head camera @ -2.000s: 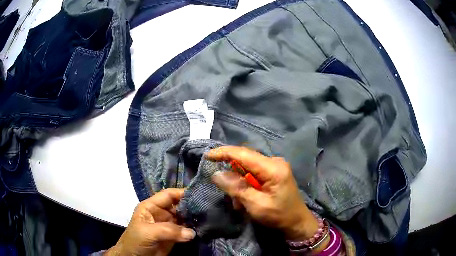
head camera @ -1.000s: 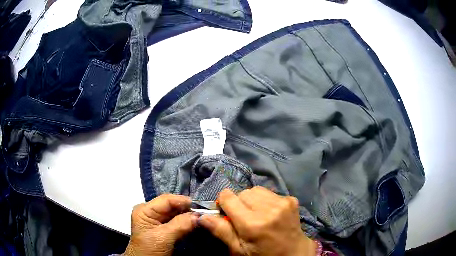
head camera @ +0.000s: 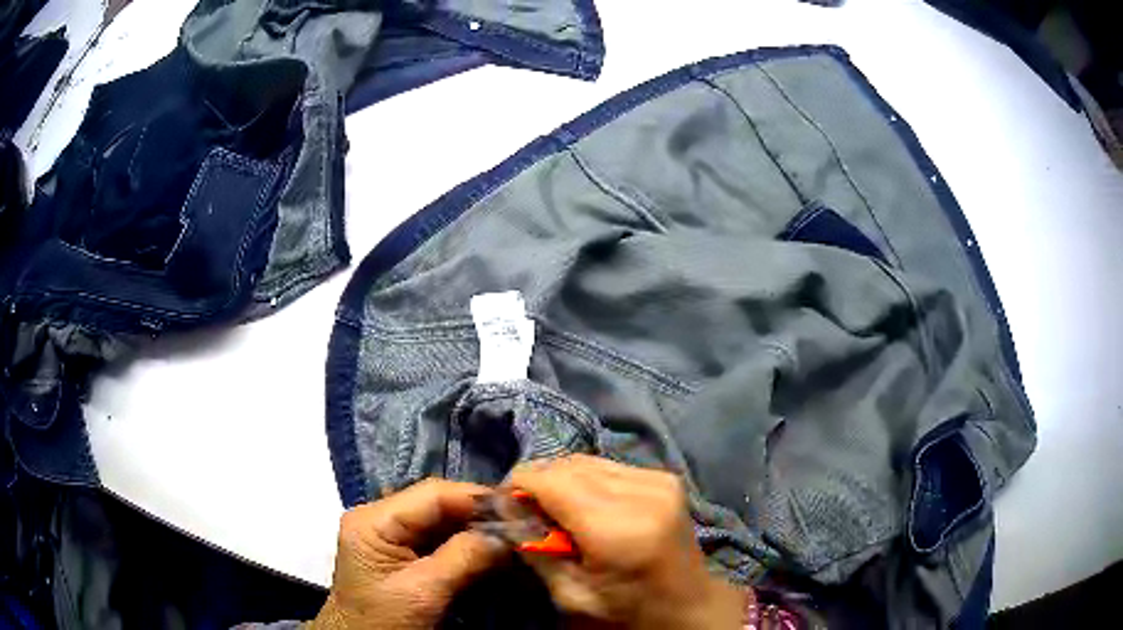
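Note:
The grey-blue inside of a denim garment (head camera: 727, 295) faces up in front of me, with a dark blue hem and a white label (head camera: 503, 338). My right hand (head camera: 628, 529) is closed on thread snips (head camera: 543, 538) with orange-red handles. Their blades point left and look blurred. My left hand (head camera: 413, 554) pinches a small part of the garment with thumb and finger, right at the blades. The exact spot and any thread there are too blurred to tell. My right wrist is at the bottom edge, with part of a bracelet showing.
A second denim garment (head camera: 234, 209) lies at the left, dark blue with grey parts, its corner reaching the top middle. The white table (head camera: 185, 431) has a curved front edge at lower left. A cuff opening (head camera: 948, 490) lies at the right. Dark clutter shows at the top right.
Since two seconds ago, my hands have come together at the snips, whose blades now lie by my left fingertips. Since one second ago, the blades have turned, and more of the orange-red handle shows.

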